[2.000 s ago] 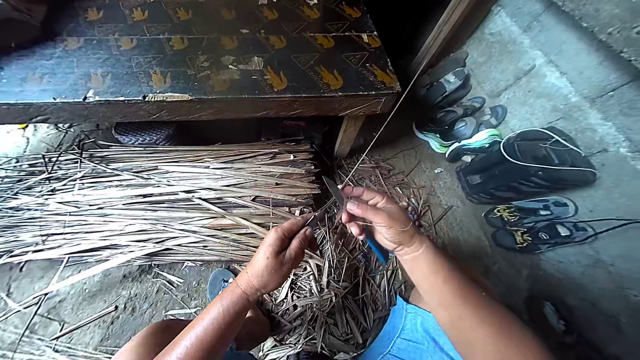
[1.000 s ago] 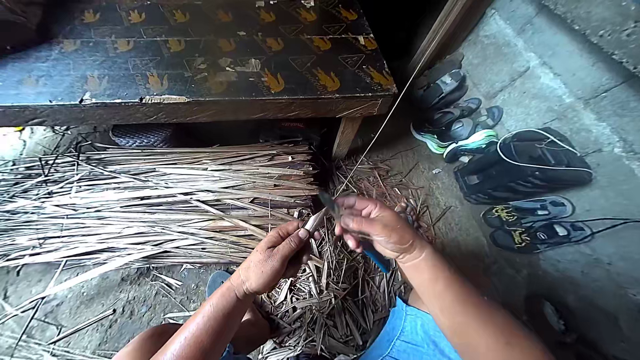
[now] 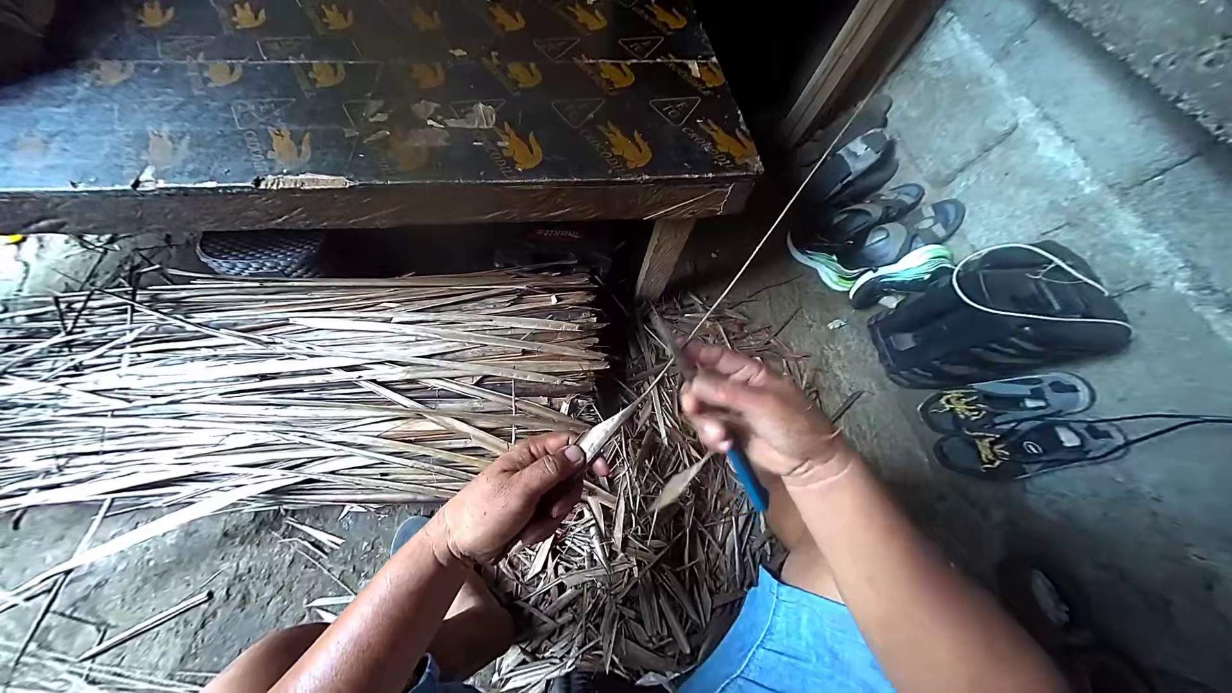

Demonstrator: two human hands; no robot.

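Note:
My left hand [image 3: 515, 496] pinches the wide end of a pale dried leaf strip [image 3: 604, 433]. The strip narrows into a long thin strand [image 3: 770, 226] that runs up and right past the table's corner. In my right hand [image 3: 756, 409] is a knife with a blue handle [image 3: 747, 479], its dark blade [image 3: 666, 337] pointing up beside the strand. A cut piece of leaf [image 3: 679, 484] is just below, between the hands. Under both hands lies a heap of short leaf scraps [image 3: 626, 587].
A large bundle of dried leaf strips [image 3: 289, 385] lies on the floor at left, before a low table [image 3: 385, 204]. Sandals [image 3: 881, 231], a black bag [image 3: 1001, 313] with a pale cord and more sandals [image 3: 1020, 423] are on the concrete floor at right.
The right hand with the knife has moved slightly away from the left hand since a second ago. A piece of leaf now shows between them. The left hand keeps its hold on a strip.

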